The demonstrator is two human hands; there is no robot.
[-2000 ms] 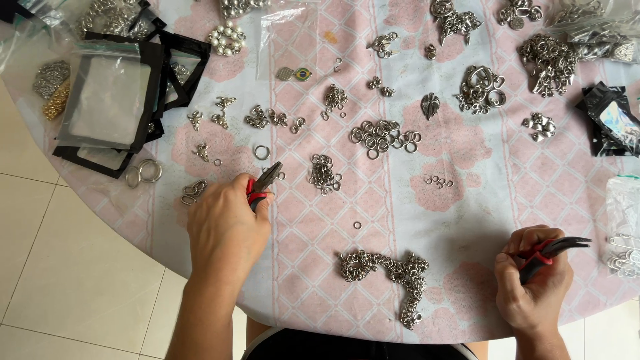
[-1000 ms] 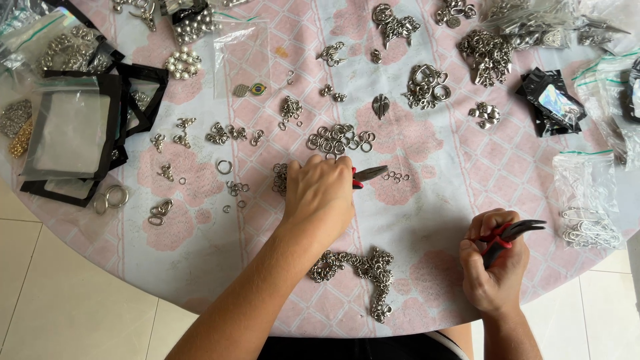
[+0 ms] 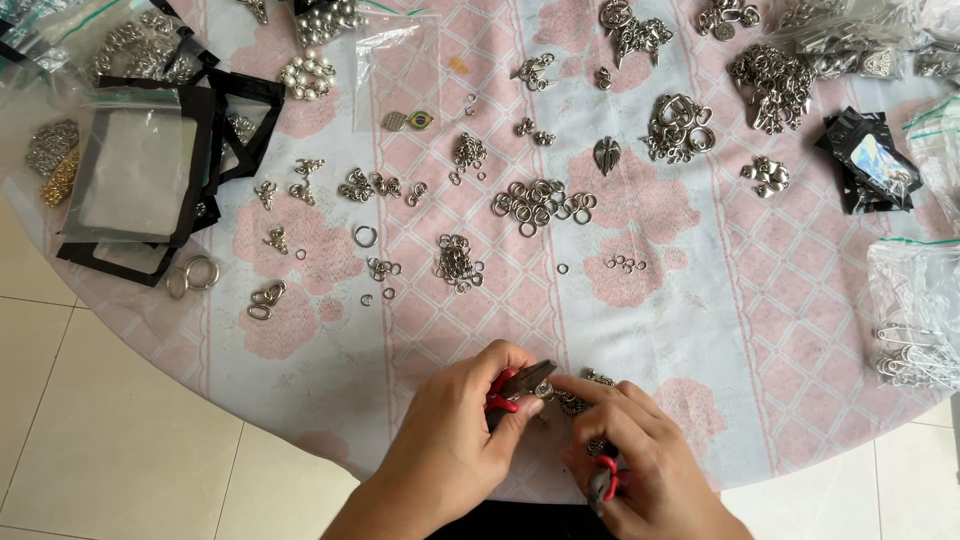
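Note:
My left hand [image 3: 457, 427] holds red-handled pliers [image 3: 517, 386], their jaws pointing up and right. A small metal ring [image 3: 544, 390] shows between its thumb and the fingertips of my right hand [image 3: 637, 442]. A second pair of red-handled pliers [image 3: 606, 480] is tucked in the right hand, its jaws pointing down toward me. Partly hidden behind the right fingers lies a metal chain [image 3: 574, 403] on the tablecloth. Farther up are a pile of small jump rings [image 3: 457, 262], a pile of larger rings [image 3: 544, 202] and a single jump ring [image 3: 562, 268].
Black-edged zip bags [image 3: 142, 165] are stacked at the left. A bag of safety pins [image 3: 915, 315] and black pouches [image 3: 870, 161] lie at the right. Metal charms, a wing pendant [image 3: 607, 155] and clasps [image 3: 277, 240] are spread over the patterned tablecloth [image 3: 675, 330].
My left hand has come back from the ring piles toward the near edge. My right hand has moved left, and the two hands now meet over the chain.

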